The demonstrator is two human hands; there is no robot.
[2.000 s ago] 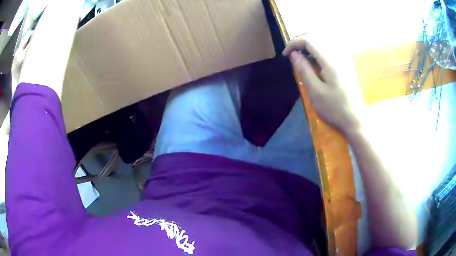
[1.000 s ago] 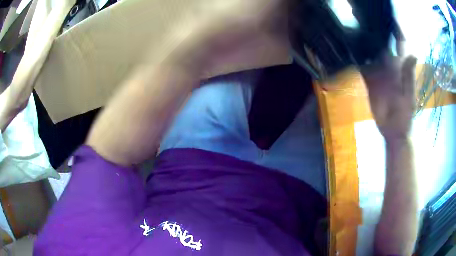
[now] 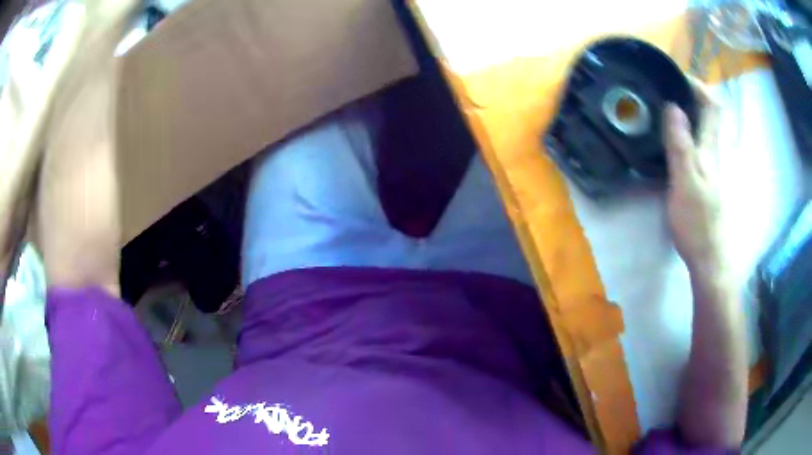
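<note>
A black round-bodied unit [image 3: 588,133] with a pale ring and brass-coloured centre is over the white bench top, its round face towards me. My right hand [image 3: 699,187] grips its right side, thumb on the face and the other fingers mostly hidden. My left arm reaches up at the left edge of the open carton's brown flap [image 3: 258,80]. The left hand is blurred and partly cut off by the top edge, so its fingers and anything in them cannot be made out.
Orange-brown tape [image 3: 534,213] runs along the bench edge beside my lap. Clear plastic with thin dark pieces [image 3: 726,31] lies at the top right. Dark bagged strips [image 3: 792,284] lie at the right edge. Another person's arm [image 3: 20,151] is at the far left.
The black unit, blurred over the bench edge a second ago, now shows clearly in my right hand. My left arm has swung back from the bench to the upper left.
</note>
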